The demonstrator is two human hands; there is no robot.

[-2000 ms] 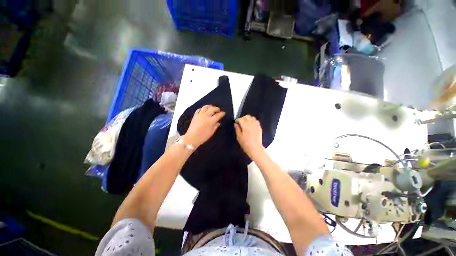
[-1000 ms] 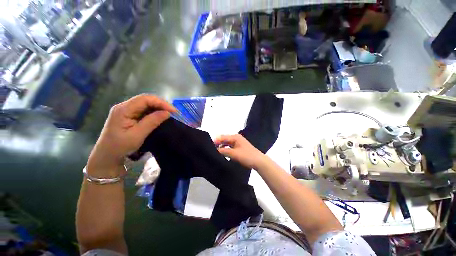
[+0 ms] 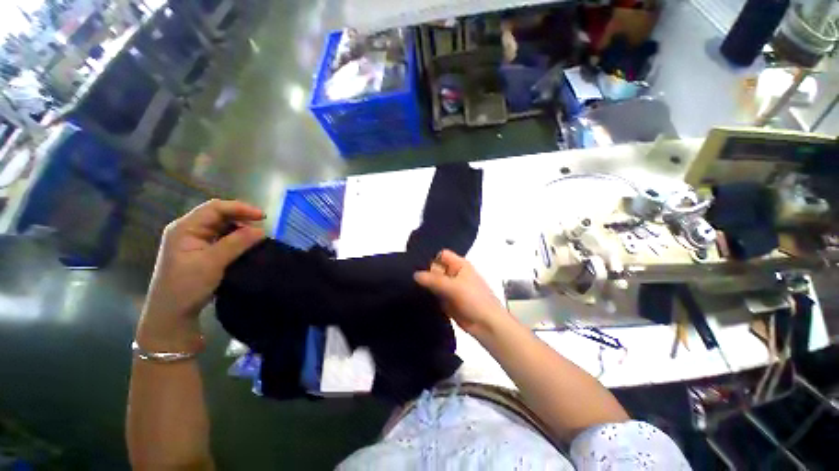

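Observation:
My left hand pinches the upper left corner of a black fabric piece and holds it raised beyond the table's left end. My right hand pinches the same cloth further right, over the table. The cloth is bunched and hangs down toward my waist. Another black panel lies on the white table behind my right hand. Where the two black cloths meet is hard to tell.
The cream sewing machine stands at the right. Scissors and black straps lie near it. A blue crate is against the table's left end; another blue crate stands on the floor beyond, beside a shelf.
Both hands were low on the cloth lying on the table. The left hand has lifted its side up and left; the cloth now spans between both hands. The camera view has shifted.

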